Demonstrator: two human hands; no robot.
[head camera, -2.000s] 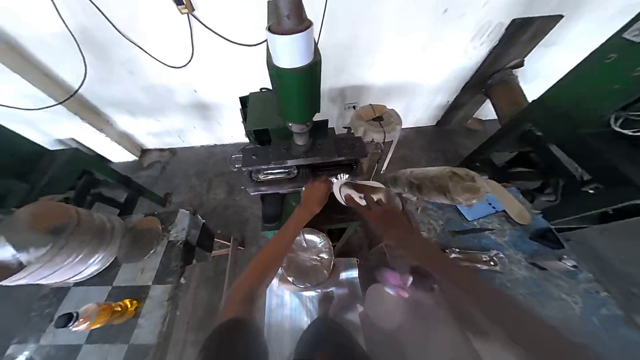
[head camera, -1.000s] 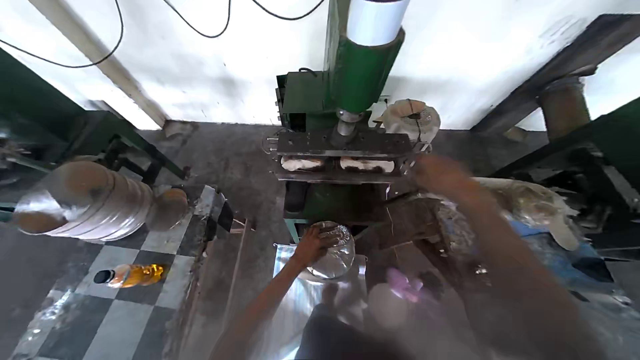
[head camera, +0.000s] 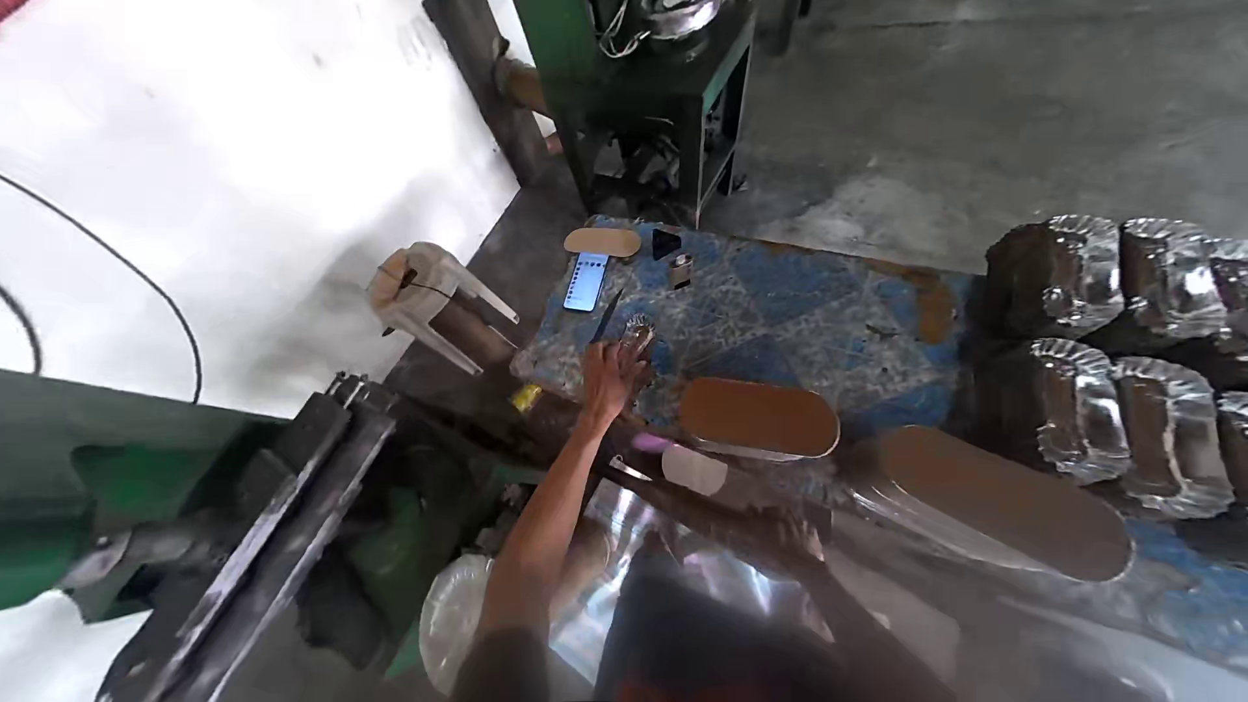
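My left hand is over the near left part of a worn blue table, its fingers closed around the lower end of a small crimped foil piece. A dark thin blade-like tool lies just beyond it. My right hand looks blurred and dark, low beside my body, near a shiny metal sheet; its fingers and any contents are unclear. To the right are a brown-topped oval stack and a longer oval stack.
Piled foil trays stand at the right. A phone, an oval board piece and a lighter-like object lie at the table's far left. A white plastic stool and the press's metal bars are at left.
The view has swung right, from the press to the table. My left hand has left the round foil-like disc, where it rested one second ago, and is now at the small foil piece.
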